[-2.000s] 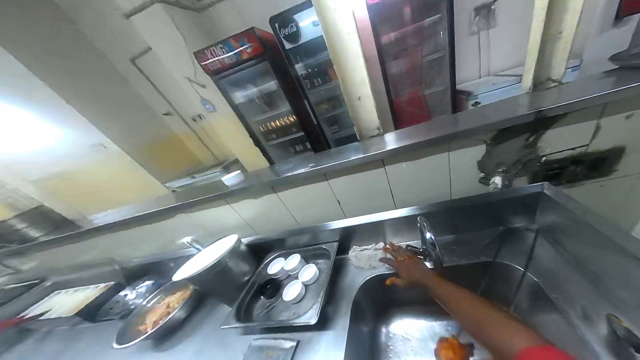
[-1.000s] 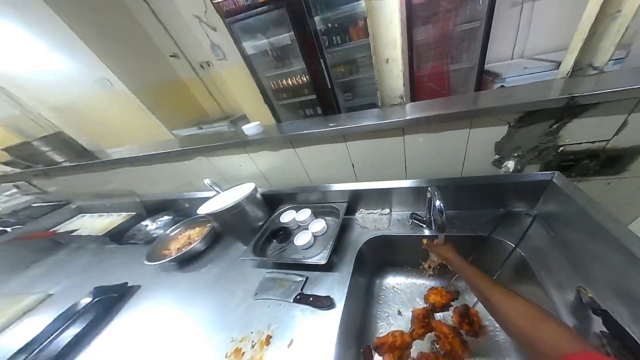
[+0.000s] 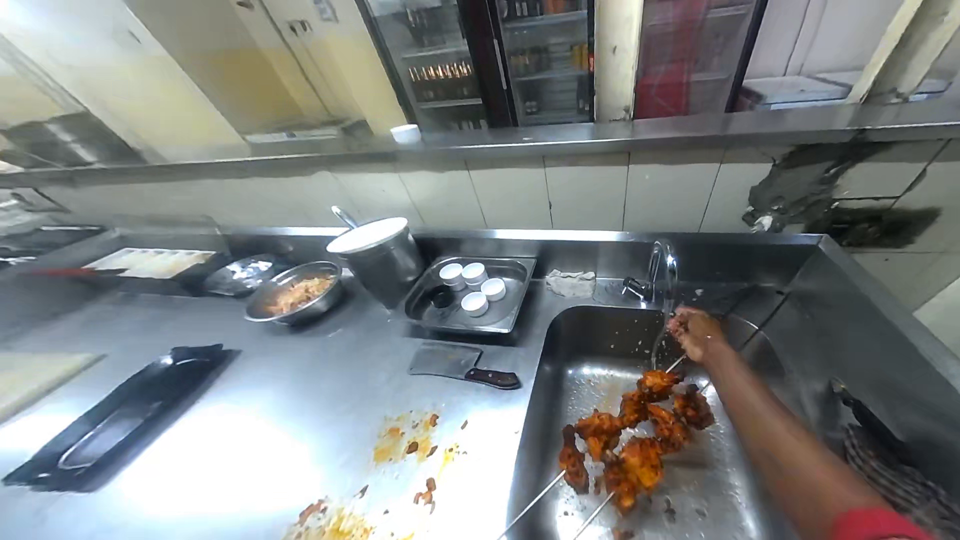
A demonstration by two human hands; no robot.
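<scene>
My right hand (image 3: 695, 332) is under the stream of the chrome tap (image 3: 663, 270), its fingers curled; whether it holds anything cannot be told. Below it, two metal skewers of orange-red cooked chicken pieces (image 3: 637, 457) lie in the steel sink (image 3: 720, 480); their upper ends reach close beneath my hand. A grey cloth (image 3: 571, 283) lies on the ledge left of the tap. Left of the sink, a cleaver (image 3: 457, 364) rests on the steel counter. My left hand is not in view.
A steel tray (image 3: 510, 304) with several white cups, a white-lidded steel pot (image 3: 386, 262) and a metal bowl of shredded food (image 3: 295, 293) stand behind. A black oblong platter (image 3: 112, 427) lies at left, orange sauce smears (image 3: 409, 439) near the sink. Dark tongs-like handles (image 3: 870, 420) are at right.
My right hand has moved from beside the cloth and tap to the water stream. The view has tilted down, bringing the skewered chicken into fuller sight.
</scene>
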